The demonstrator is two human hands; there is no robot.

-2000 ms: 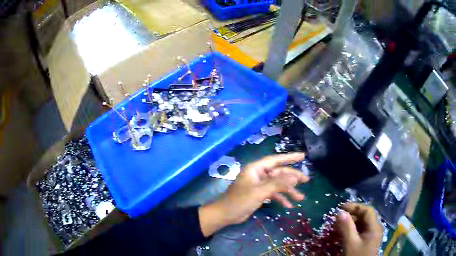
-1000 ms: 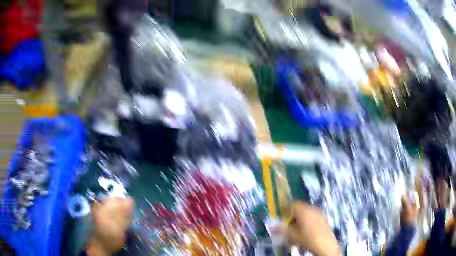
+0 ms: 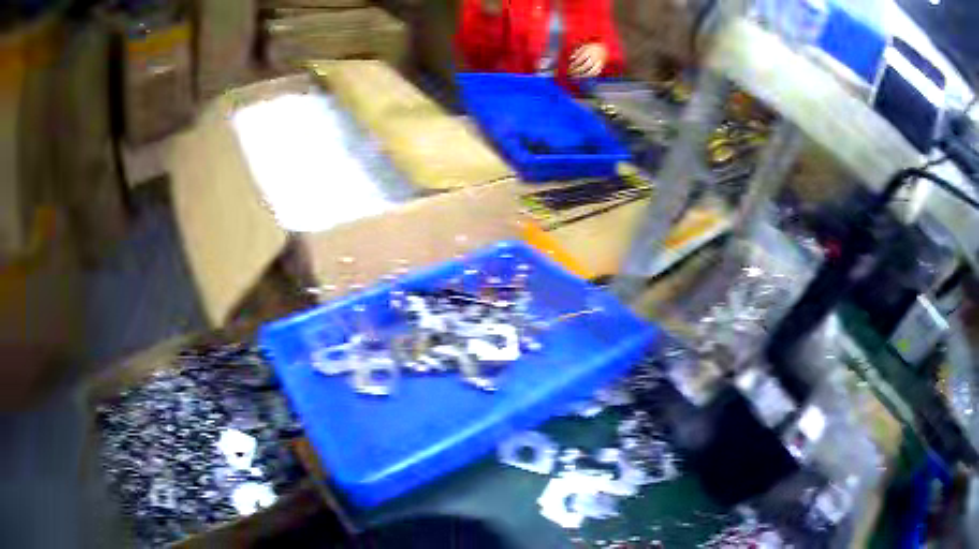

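Note:
The blue plastic tray (image 3: 419,440) lies tilted in the middle of the head view. A pile of wired holders (image 3: 462,332) sits in it, with thin wires sticking up. Several loose holder plates (image 3: 574,495) lie on the dark green mat right of the tray. A few red lead wires (image 3: 741,536) show at the bottom edge. Neither of my hands is in view; a dark, blurred shape, perhaps my sleeve, shows at the bottom edge. The picture is somewhat blurred.
A carton (image 3: 172,450) of small silvery parts stands at the left. An open cardboard box (image 3: 408,236) stands behind the tray. A black bench machine (image 3: 735,445) is at the right. A second blue tray (image 3: 553,166) and a person in red (image 3: 526,38) are at the back.
The view has swung right, then back left. Both hands, visible earlier, have left the picture. More loose holder plates lie right of the tray than two seconds ago.

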